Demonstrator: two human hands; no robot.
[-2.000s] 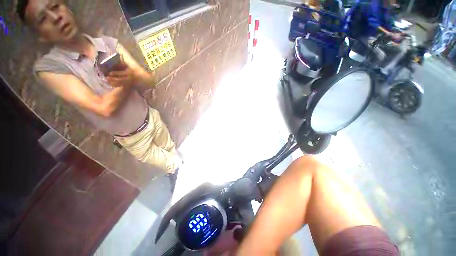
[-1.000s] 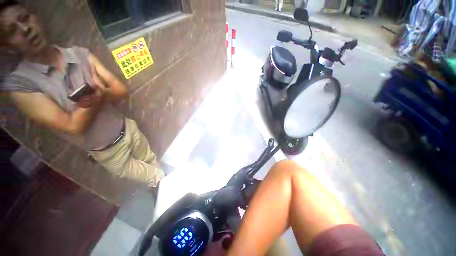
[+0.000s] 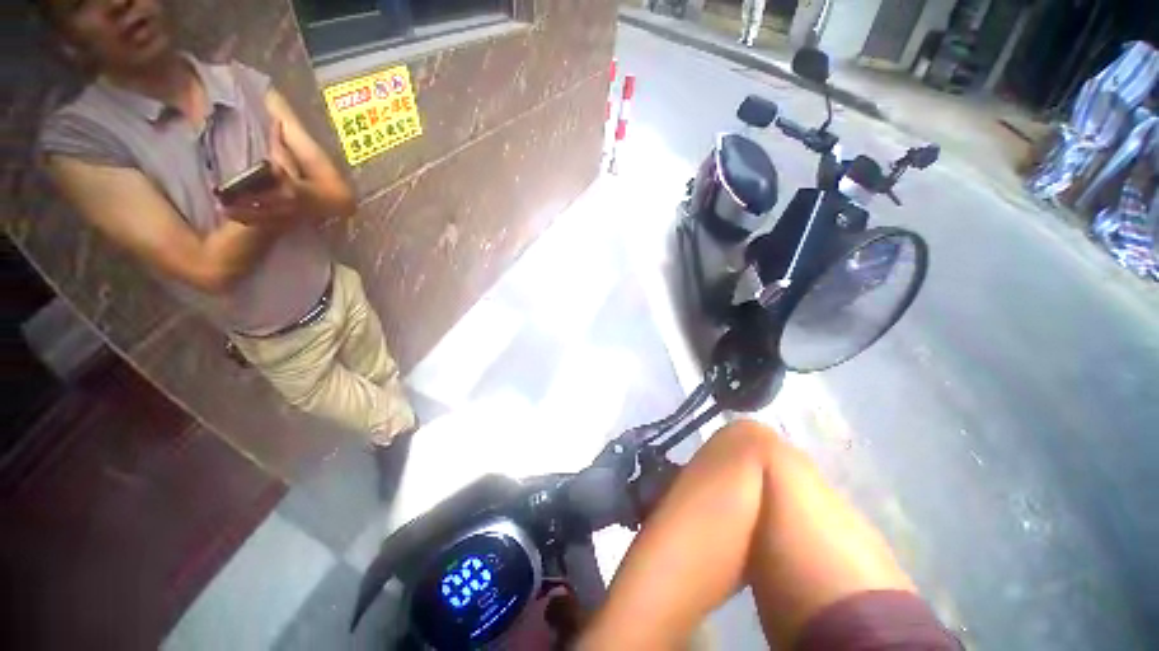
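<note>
The round black display (image 3: 473,588) of the scooter under me shows glowing blue-white digits at the lower left, partly cut off by the bottom edge. Black handlebar parts (image 3: 591,493) lie beyond it, with a black stalk running up right to a round mirror (image 3: 854,303). A bare bent arm with a maroon sleeve (image 3: 877,623) comes in from the bottom right. Its elbow is raised beside the handlebar and its forearm runs down past the bottom edge, so its hand is hidden. My left hand is out of the picture.
A person in a pale shirt (image 3: 191,159) stands at the left by a brown stone wall (image 3: 470,191), holding a mobile phone (image 3: 248,185). A black scooter (image 3: 744,178) is parked ahead at the road edge. Red-and-white posts (image 3: 623,108) stand at the wall corner. Striped wrapped bundles (image 3: 1112,140) lie across the road.
The blue cart has left direct view on the road at the right, and a bluish reflection shows in the mirror. The camera view has shifted slightly. The bent arm stays in much the same pose.
</note>
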